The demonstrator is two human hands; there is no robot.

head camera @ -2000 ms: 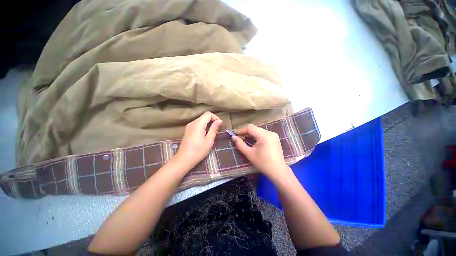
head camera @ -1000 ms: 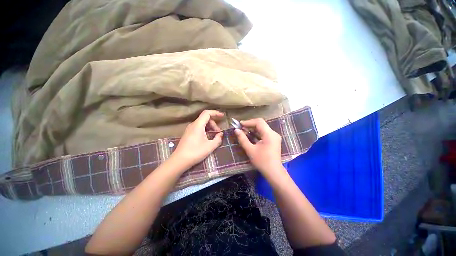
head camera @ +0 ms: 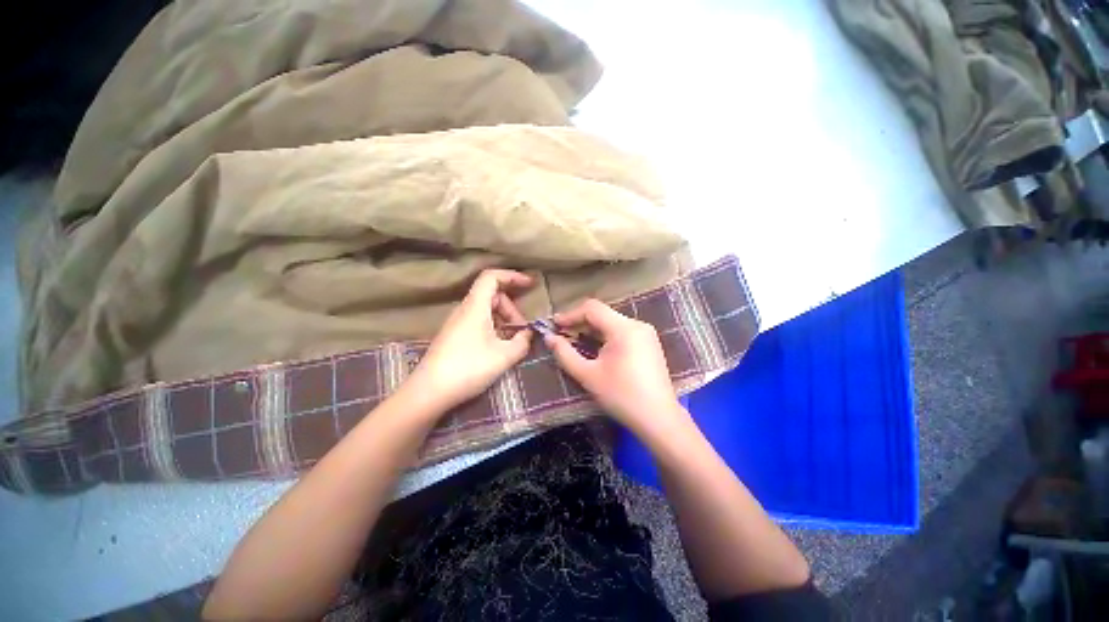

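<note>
A large tan jacket lies heaped on the table. Its long brown plaid facing runs along the near table edge, with small round snaps on it. My left hand is at the middle of the facing, its thumb and fingertips pinched at the upper edge; a thread between them is too fine to make out. My right hand is just to the right, holding small silvery thread snips between thumb and fingers. The snips' tip is against the left fingertips at the facing's upper edge.
A blue plastic bin stands below the table edge at right. Other tan jackets lie at the far right of the white table. Dark material is at the upper left. My dark lap is covered with thread scraps.
The snips have moved left and down to my left fingertips, from standing visibly above the facing's edge a second ago. The whole view has shifted slightly, and the jacket lies much the same.
</note>
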